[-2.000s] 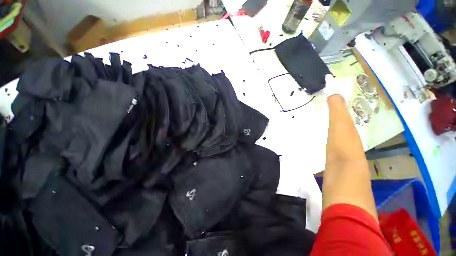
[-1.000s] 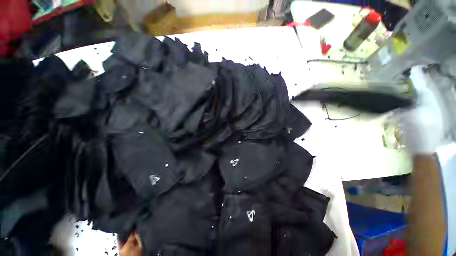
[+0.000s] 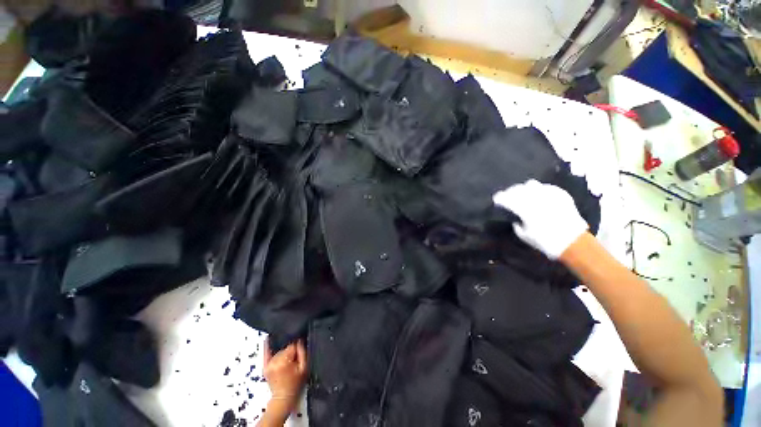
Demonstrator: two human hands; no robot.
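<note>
A large heap of black sewn pieces (image 3: 359, 225), some with small white logos, covers the white table. My right hand (image 3: 542, 218), in a white glove, is over the right part of the heap, its fingers closed at the edge of a flat black piece (image 3: 501, 167). My left hand (image 3: 285, 369) is bare and low in the view, at the heap's front edge. Its fingers are curled against a black piece and partly hidden, so what it holds cannot be told.
A second pile of black pieces (image 3: 125, 200) lies at the left. Black clippings (image 3: 219, 367) dot the white cover. At right, a side table (image 3: 697, 296) bears a red-capped bottle (image 3: 708, 157) and a black wire-like outline. A blue bin edge (image 3: 18, 399) shows lower left.
My right hand has come back from the right side table, carrying a black piece onto the heap. My left hand shows more fully. The view has turned left, showing more of the left pile.
</note>
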